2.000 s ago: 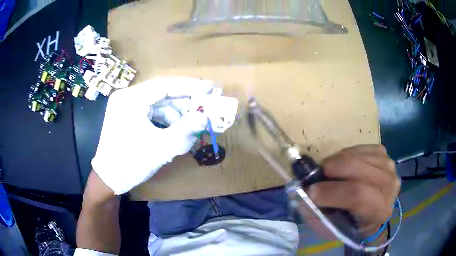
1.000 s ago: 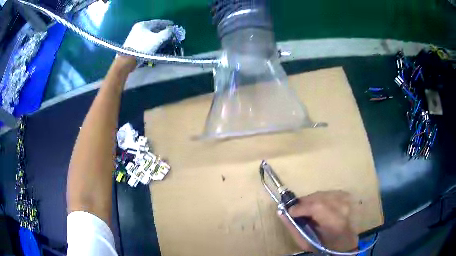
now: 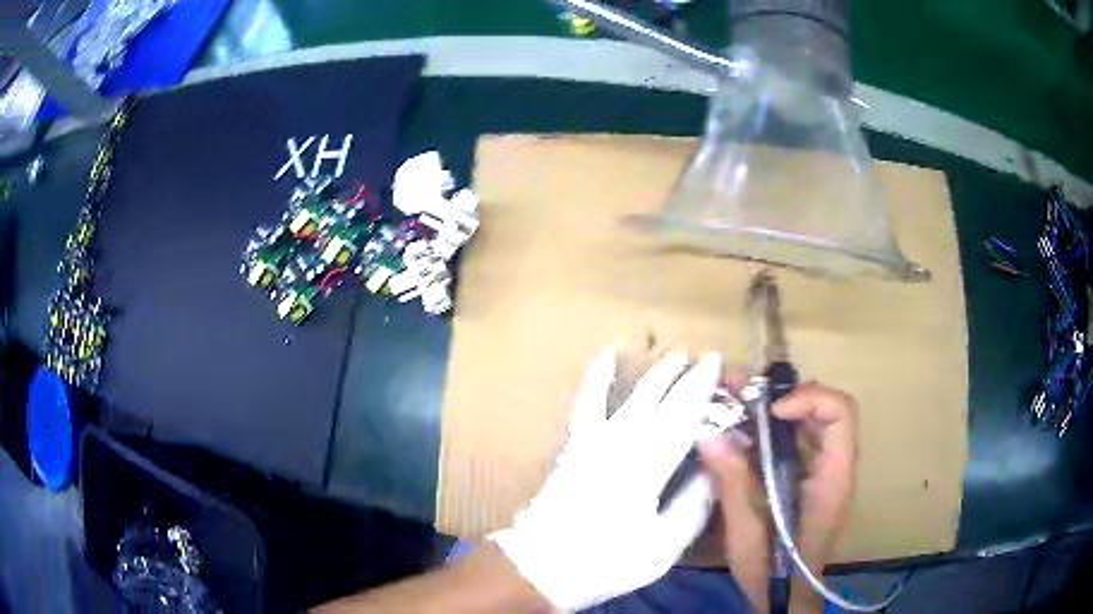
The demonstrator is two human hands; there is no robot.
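Note:
My left hand (image 3: 629, 480), in a white glove, is over the cardboard with its fingers partly spread, against my right hand. A small white part with metal (image 3: 724, 410) is between the gloved fingers and my right fingers, mostly covered. A dark piece (image 3: 678, 475) shows within the gloved hand; what it is cannot be told. My bare right hand (image 3: 821, 450) is closed round the soldering iron (image 3: 780, 390), its tip pointing away, just below the hood. The pale feed tube (image 3: 773, 486) runs along the iron and curves back at the wrist.
The clear fume hood (image 3: 785, 198) stands over the cardboard (image 3: 551, 240). White housings (image 3: 426, 270) and green circuit boards (image 3: 300, 258) lie at left beside the black mat (image 3: 192, 300). Board stock (image 3: 78, 336) and a blue round lid (image 3: 49, 428) are far left; lead wires (image 3: 1061, 324) far right.
My left hand has come back from beyond the bench's far edge and now meets my right hand over the cardboard. The iron is still in my right hand. The view has shifted left.

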